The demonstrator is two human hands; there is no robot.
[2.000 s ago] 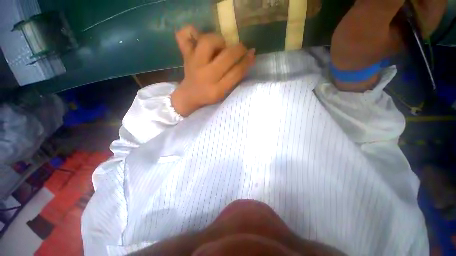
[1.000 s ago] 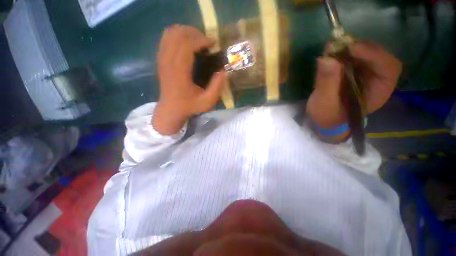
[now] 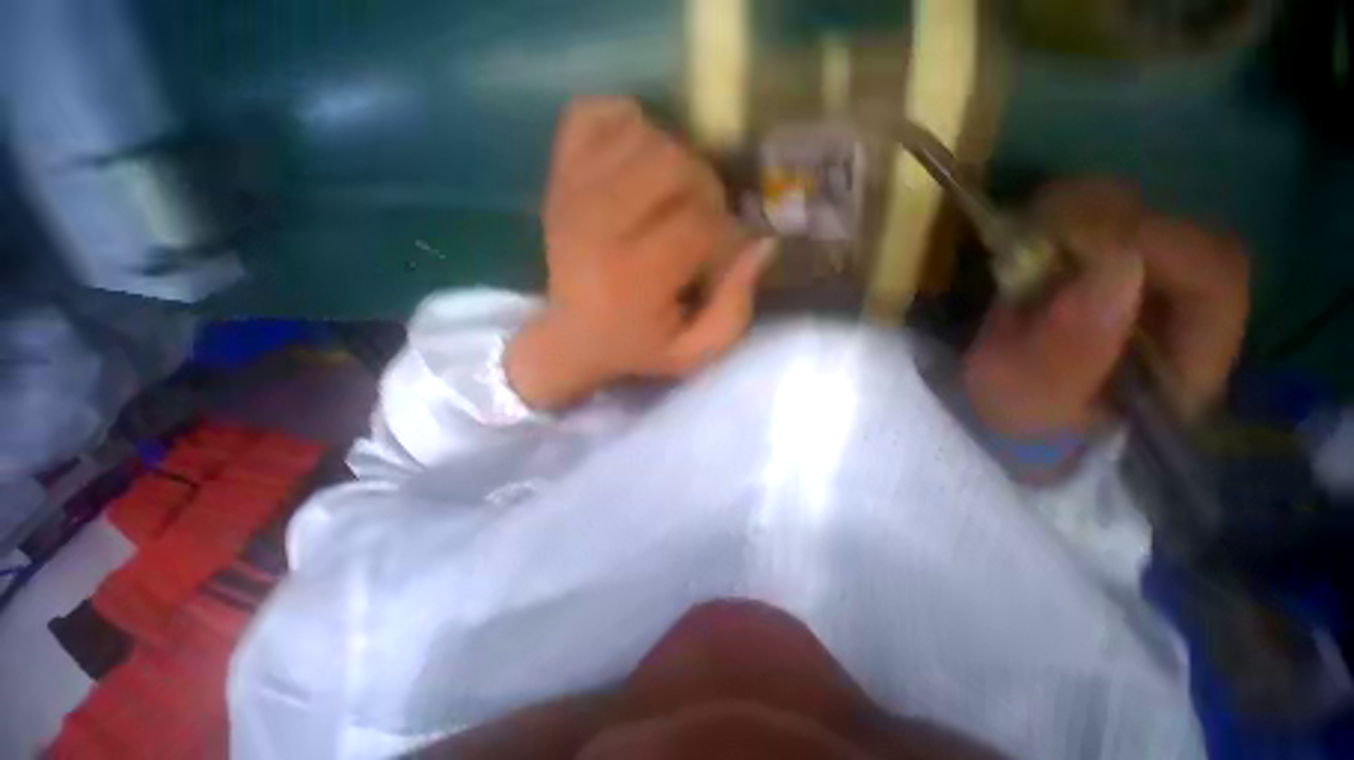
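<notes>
The picture is blurred by motion. A small circuit board in its housing [image 3: 812,184], pale rimmed with an orange spot, lies on the brown fixture [image 3: 876,89] between two pale yellow strips. My right hand [image 3: 1114,297] holds a soldering iron [image 3: 1028,264] by its dark handle. Its brass-coloured collar shows at my fingers, and its thin shaft points up and left towards the board, over the right strip. My left hand [image 3: 639,245] is left of the board with fingers curled, its fingertips close to the board's lower left. Whether it pinches anything is too blurred to tell.
The green bench [image 3: 446,164] runs across the top. A white ribbed stack [image 3: 89,134] and a blurred small reel [image 3: 141,193] stand at the far left. A round object's edge [image 3: 1158,23] shows at the top right. Red sheets or boxes [image 3: 193,549] lie at the lower left.
Since one second ago, the view has shifted and my left hand's fingers have curled in beside the board. The iron's shaft has tilted left, towards the board; it was more upright.
</notes>
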